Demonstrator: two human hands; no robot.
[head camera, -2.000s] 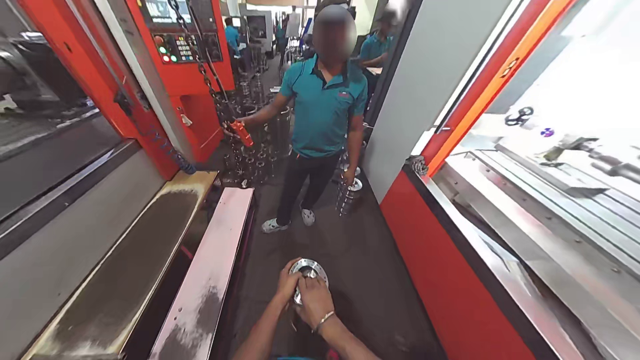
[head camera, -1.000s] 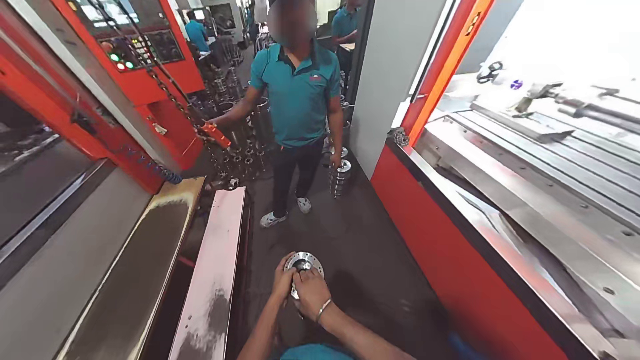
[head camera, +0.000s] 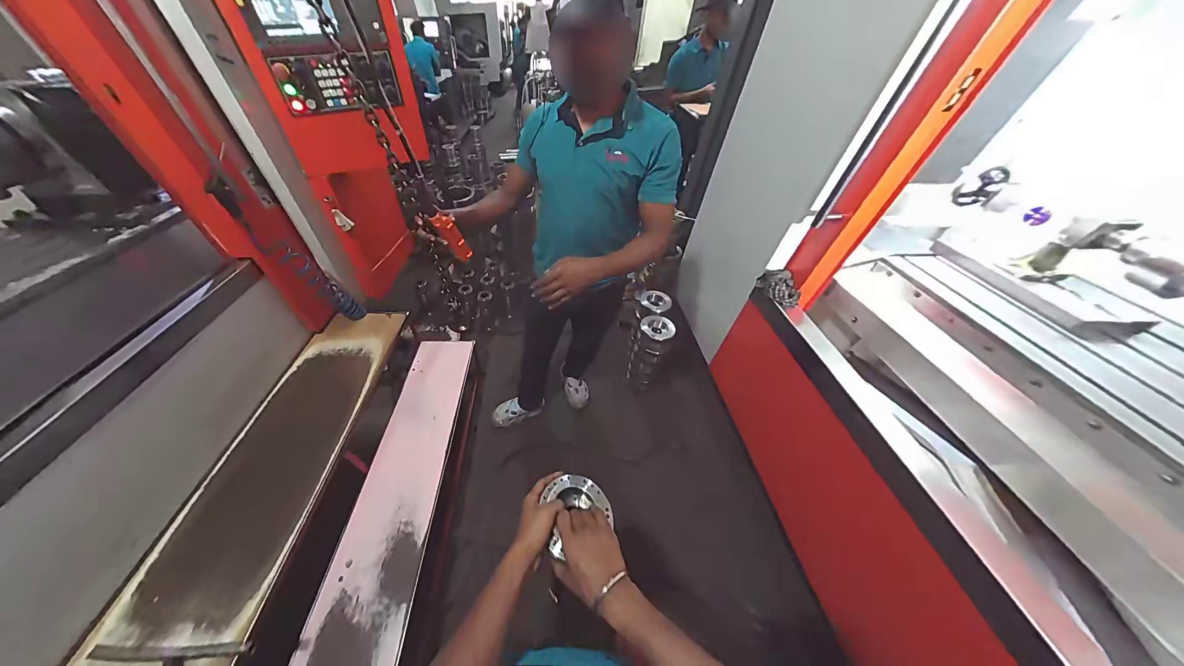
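Low in the head view, a round flanged metal part (head camera: 579, 487) with holes around its rim is held in front of me. My left hand (head camera: 538, 518) grips its left side, fingers along the rim. My right hand (head camera: 588, 548), with a metal bracelet at the wrist, lies over the near side of the part, its fingertips at the central bore. The fingers partly hide the bore and the near rim.
A co-worker in a teal shirt (head camera: 601, 166) stands ahead, one hand at an orange hoist pendant (head camera: 451, 236) beside hanging chains. Stacked metal flanges (head camera: 658, 329) stand on the floor. A long pale bench (head camera: 407, 462) lies left; a red machine panel (head camera: 814, 481) and machine bed are right.
The co-worker's arm that hung down beside the flange stacks is now bent, with the hand before the waist. My hands remain on the metal part.
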